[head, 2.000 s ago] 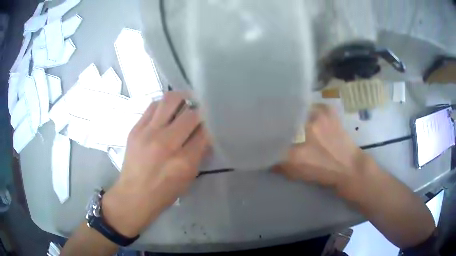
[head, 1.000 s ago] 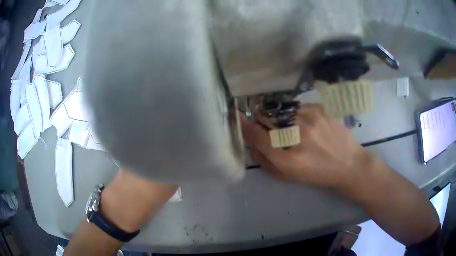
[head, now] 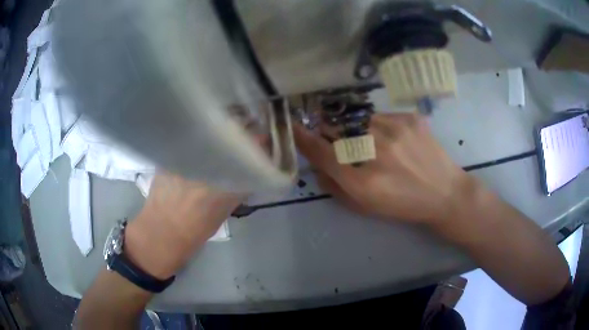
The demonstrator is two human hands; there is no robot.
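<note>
The blurred cream-white sewing machine head (head: 148,97) hangs across the upper left and middle. My left hand (head: 184,209), with a watch at the wrist, lies on the table; its fingers are hidden behind the head. My right hand (head: 387,171) is at the needle area behind the small tension dial (head: 354,149); its fingertips are mostly hidden. A bit of white fabric (head: 221,231) sticks out below my left hand. Whether either hand holds a piece cannot be seen.
A pile of white pointed pieces (head: 45,122) lies at the left, with one strip (head: 81,209) pointing toward me. A large ribbed dial (head: 418,74) is above my right hand. A lit phone (head: 566,151) is at the right edge. White sheets (head: 491,300) show below the table at right.
The machine head first shifts left across the view, then up a little with its dials. My right hand has moved left toward the needle area. My left hand's fingers have become hidden behind the head.
</note>
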